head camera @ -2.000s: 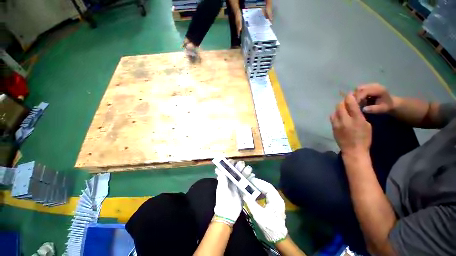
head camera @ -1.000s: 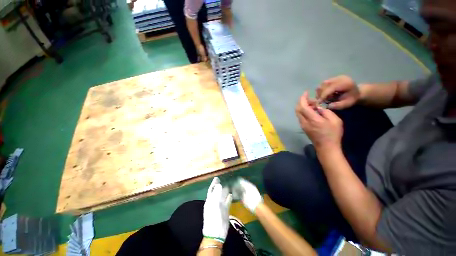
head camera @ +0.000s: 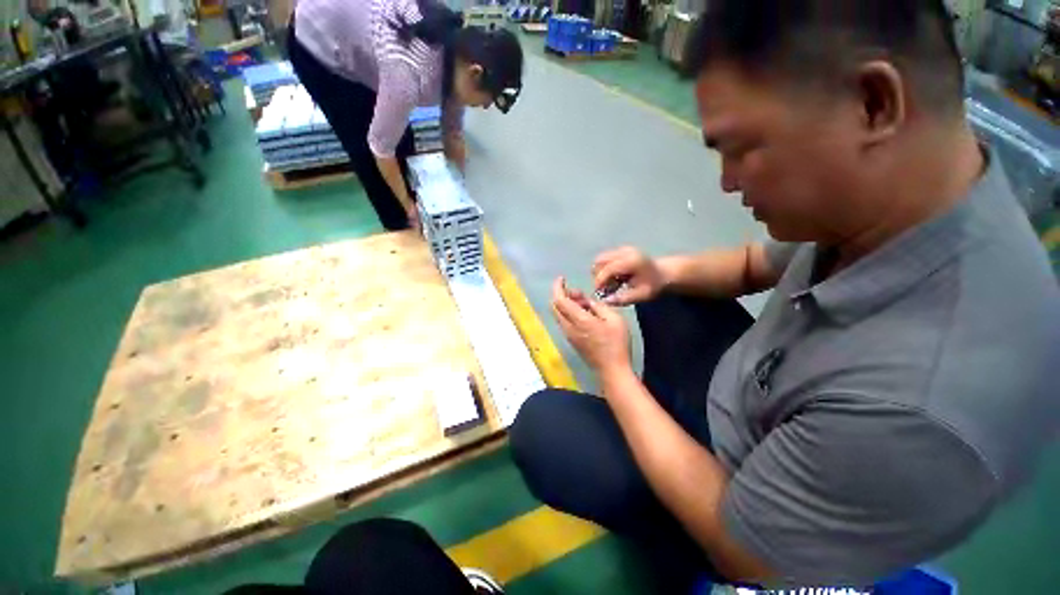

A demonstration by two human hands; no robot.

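Note:
A small stack of metal parts lies near the front right of the plywood-topped pallet. A tall grey stack of parts stands at the pallet's far right corner. A long pale strip runs along the pallet's right edge, from the tall stack towards the front. Neither of my hands is in the picture; only my dark-clothed knee shows at the bottom edge.
A person in grey sits close at the right, a tiny piece between bare fingers. A person in a striped top bends over the tall stack. A blue bin shows at the bottom right. Stacked parts stand behind.
The view has swung up and to the right. My gloved hands have left the picture, along with the slotted part seen in them earlier. The person in the striped top now shows bent over.

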